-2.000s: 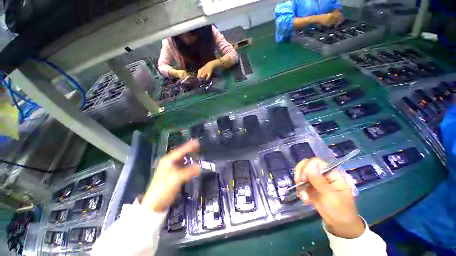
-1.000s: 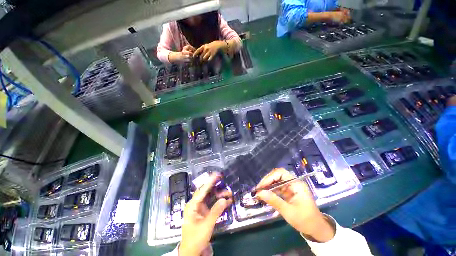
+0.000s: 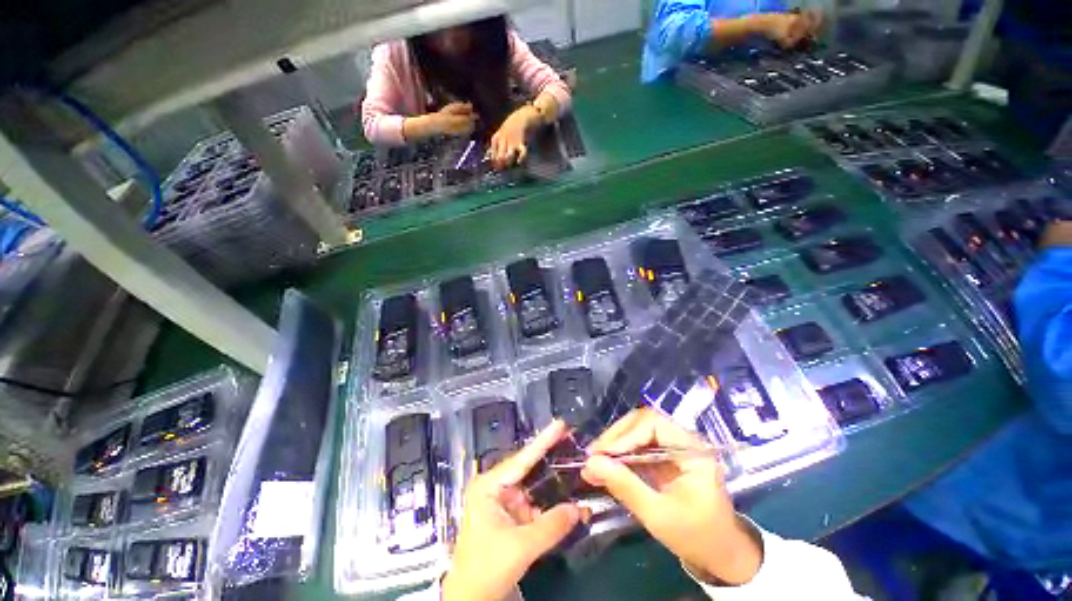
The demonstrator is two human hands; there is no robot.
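My left hand [image 3: 506, 534] pinches the lower end of a dark, gridded adhesive sheet [image 3: 688, 335], which slants up to the right across the tray. My right hand [image 3: 694, 499] holds thin metal tweezers [image 3: 652, 456], their tip at the sheet's end by my left fingers. Whether a small piece is at the tip cannot be told. A clear blister tray [image 3: 362, 564] lies beneath, with black handheld units [image 3: 408, 470] in two rows of pockets. The sheet and my hands hide some lower-row units.
A shiny upright sleeve with a white label [image 3: 282, 511] and another filled tray [image 3: 59, 499] stand left. More filled trays [image 3: 899, 311] lie right, beside a blue sleeve [image 3: 1046, 317]. A person in pink [image 3: 394, 94] works opposite; stacked trays [image 3: 176, 229] and a pale post [image 3: 176, 282] are upper left.
My hands have come together over the lower row. The sheet, which lay across the upper row, now slants down to my left hand. The tweezers now point left at its end.
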